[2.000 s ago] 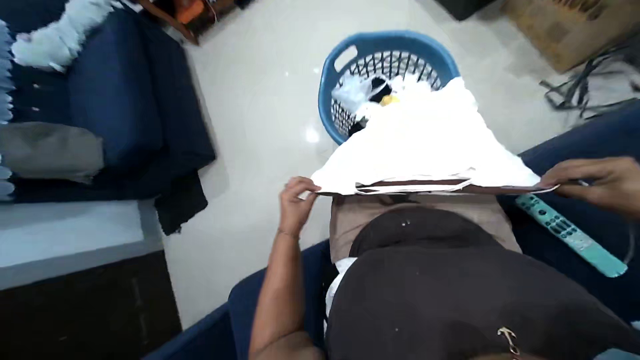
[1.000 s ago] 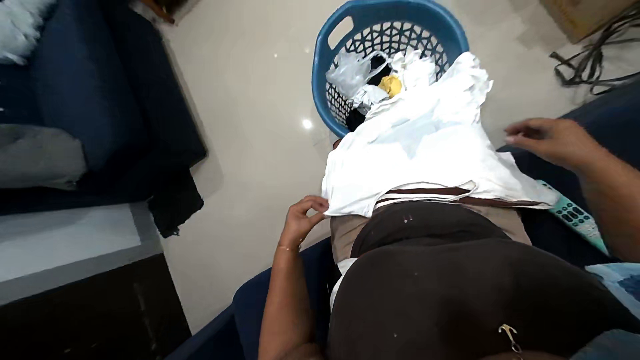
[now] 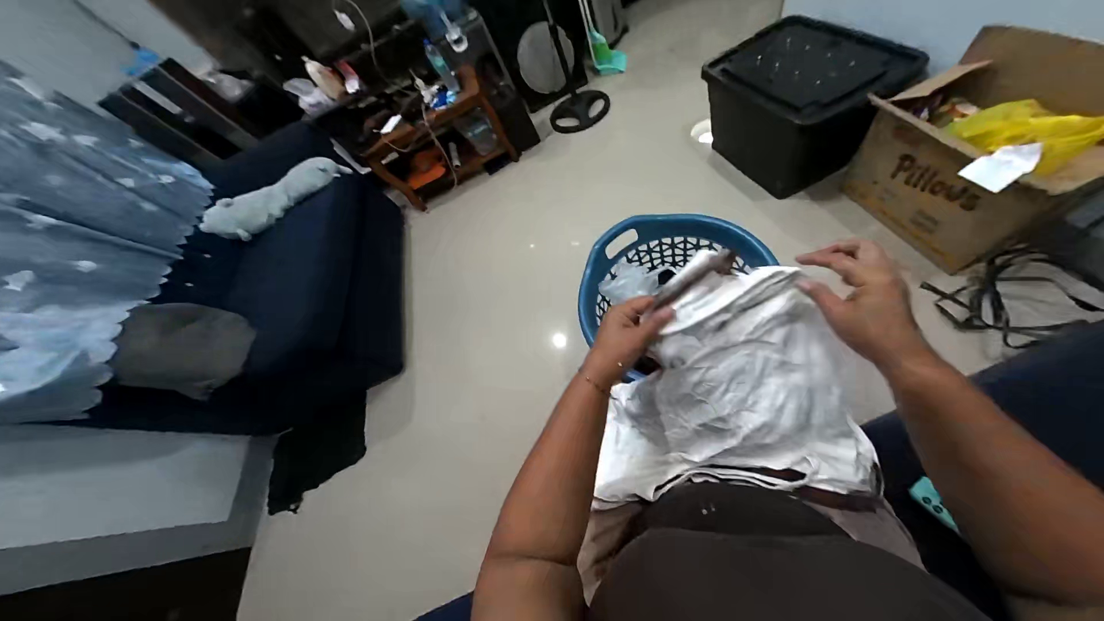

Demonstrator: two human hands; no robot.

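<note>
A white cloth garment [image 3: 750,397] with dark brown edging lies over my lap, its far end lifted above the near rim of a blue plastic laundry basket [image 3: 593,285]. My left hand [image 3: 628,332] pinches a raised, blurred fold at the garment's far left corner. At the far right corner, my right hand [image 3: 862,302] has its thumb and fingers spread beside the cloth edge; nothing shows between them. Inside the basket, partly hidden by the garment, is a whitish plastic bag or cloth [image 3: 628,283]. A teal remote control [image 3: 933,503] lies at my right side.
A black lidded storage box [image 3: 798,112] and an open cardboard box [image 3: 931,194] stand beyond the basket. Black straps or cables [image 3: 992,302] lie on the floor at right. A dark blue sofa [image 3: 293,285] is at left, with a small wooden table [image 3: 483,112] behind it.
The garment's far end has been raised off its flat spread, with my left hand now at its far left corner. Both hands have moved forward, away from my body. The view has tilted up.
</note>
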